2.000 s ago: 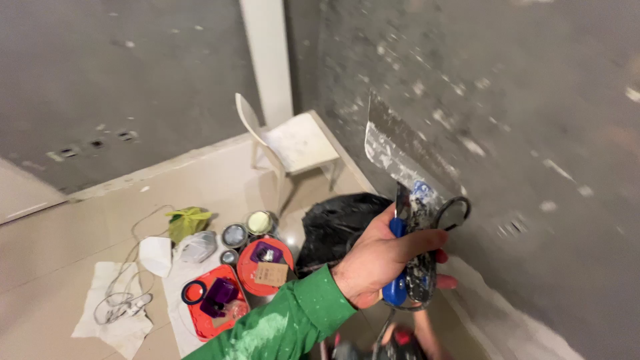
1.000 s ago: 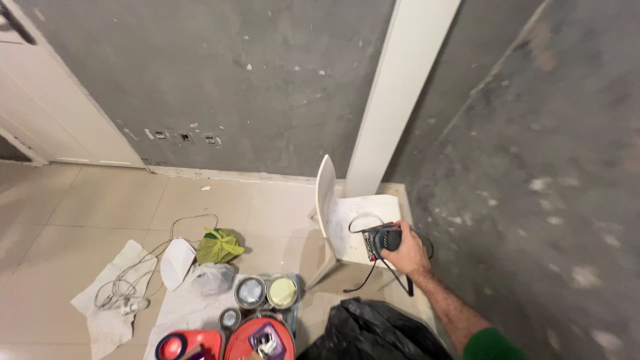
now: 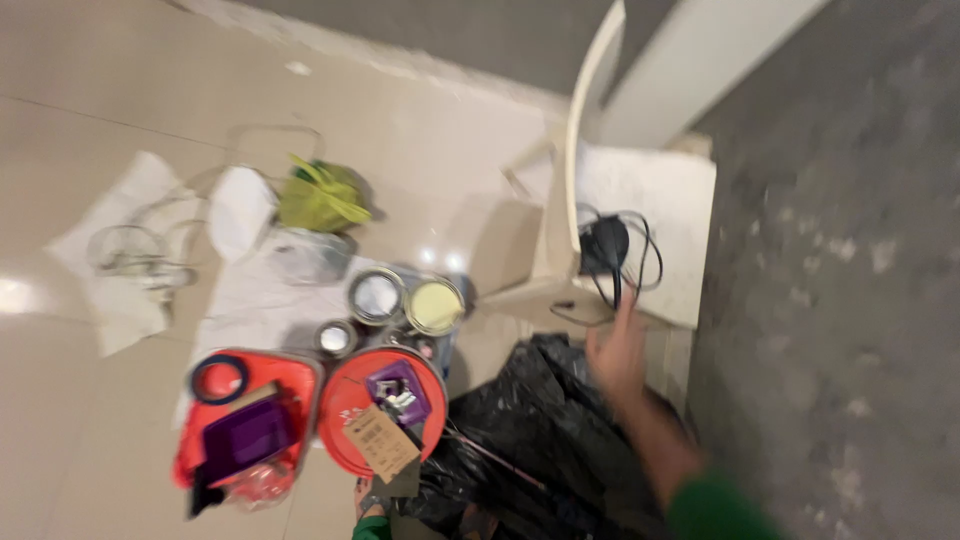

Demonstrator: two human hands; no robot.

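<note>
My right hand (image 3: pixel 619 349), blurred, is just below the chair seat's front edge, fingers extended near the cord of a black corded power tool (image 3: pixel 604 244). That tool lies on the white chair (image 3: pixel 667 187), its cord looped beside it. At the bottom edge my left hand (image 3: pixel 363 499), partly cut off, is at a grey flat-bladed scraper (image 3: pixel 401 481), seemingly gripping it. The blade lies by the rim of a round red lid (image 3: pixel 337 442). On the lid are a brown cardboard piece (image 3: pixel 382 442) and a purple tray (image 3: pixel 421 401) with small items.
A black plastic bag (image 3: pixel 540 420) lies below the chair. Open cans (image 3: pixel 433 306), a red tray (image 3: pixel 300 382) with a tape roll (image 3: pixel 196 379) and purple container (image 3: pixel 251 439), and a yellow-green bag (image 3: pixel 322 199) are on the floor. A grey wall (image 3: pixel 840 225) rises at right.
The black corded tool, in my right hand on the chair one second ago, is let go there. My right hand has drawn back from it. My left hand has come into view. The view has swung downward.
</note>
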